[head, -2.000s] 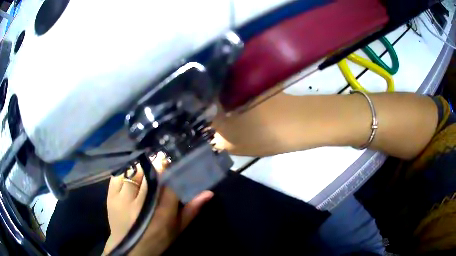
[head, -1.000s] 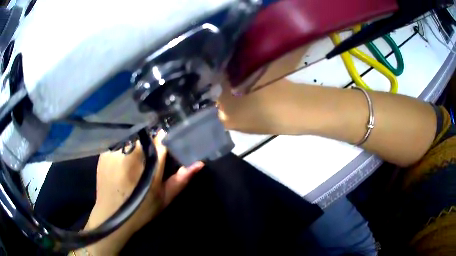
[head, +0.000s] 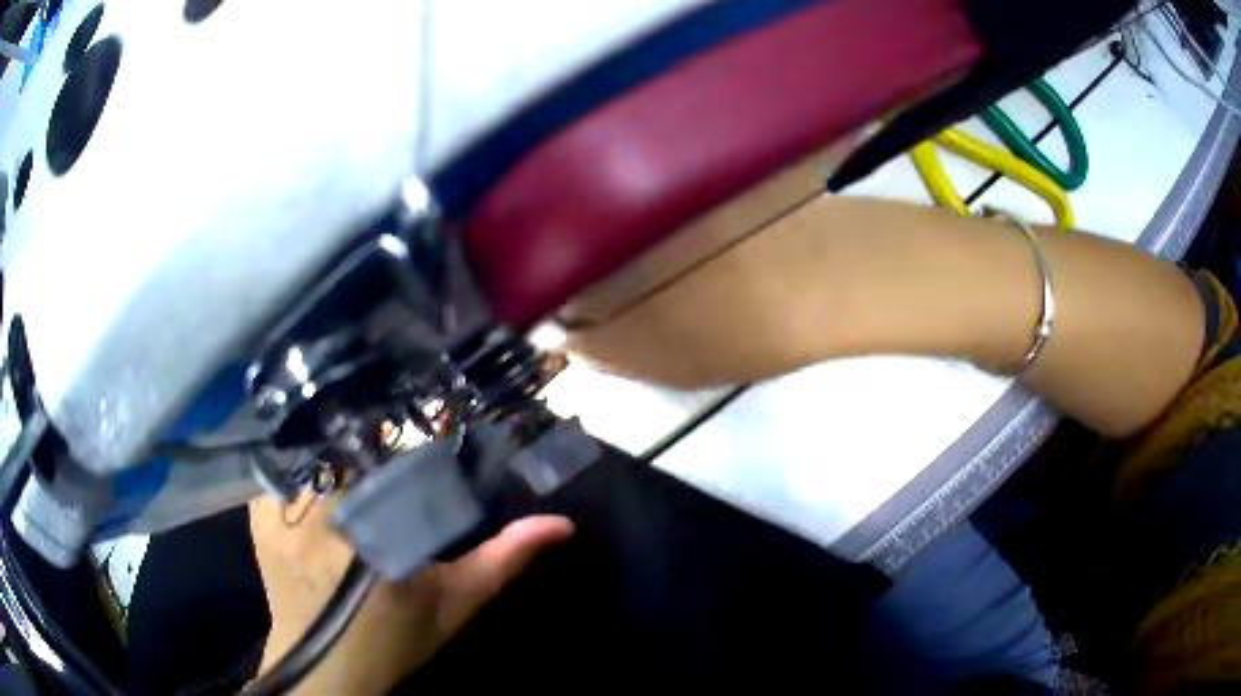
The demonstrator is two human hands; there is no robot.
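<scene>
A dark fabric panel [head: 681, 585] lies under the sewing machine head [head: 259, 150] and hangs over the front table edge. My left hand [head: 368, 598] lies on the fabric at lower left, with the thumb stretched right; its fingertips are hidden behind the grey blocks [head: 408, 510] and metal needle parts. My right hand [head: 653, 333] reaches in from the right behind the needle area; its fingers are hidden by the machine, so its grip does not show. A bracelet is on the right wrist.
Scissors with yellow [head: 1007, 170] and green [head: 1055, 136] handles lie beyond my right forearm. A dark red frame [head: 721, 136] sits on the machine head. A black cable [head: 320, 639] crosses my left hand. A measuring strip [head: 939, 496] follows the curved table edge [head: 1007, 435]. Blue cloth shows below.
The view has shifted, so the machine head and grey blocks sit differently in the picture. Less of my left hand's fingers shows. My right arm still reaches behind the needle area.
</scene>
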